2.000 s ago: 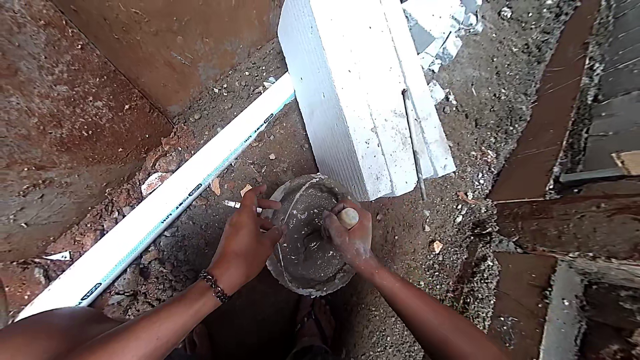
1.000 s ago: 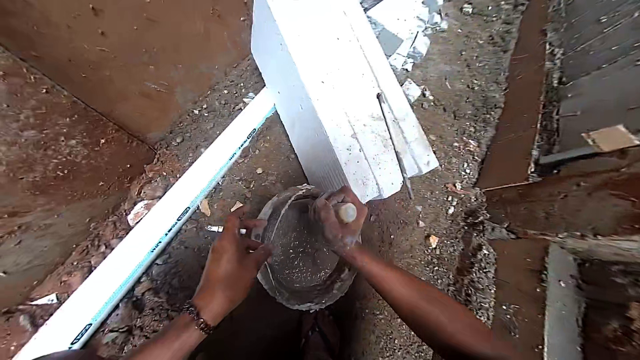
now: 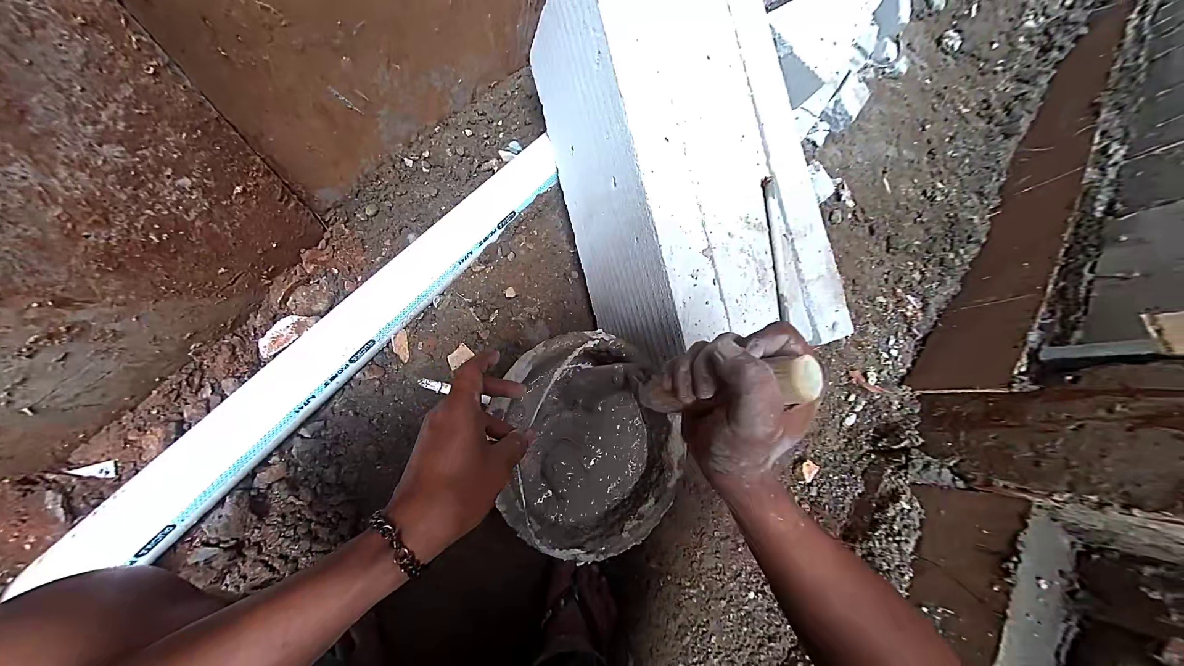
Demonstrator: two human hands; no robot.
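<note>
A round bucket crusted with mortar stands at the middle, with wet grey mortar inside and a thin wire handle across its left side. My left hand is at the bucket's left rim, a cigarette between its fingers; whether it also grips the wire handle is unclear. My right hand, smeared with mortar, is closed on the wooden handle of a tool above the right rim. The tool's working end is mostly hidden by the hand and blends into the mortar.
White foam-like blocks lie beyond the bucket, with a thin rod on top. A long white plastic pipe runs diagonally at left. Broken white pieces lie at the top. Brown boards and a trench-like strip flank the gravelly ground.
My right hand has moved from over the bucket to its right rim with the tool. The mortar's surface shows more fully. My left hand stays at the left rim.
</note>
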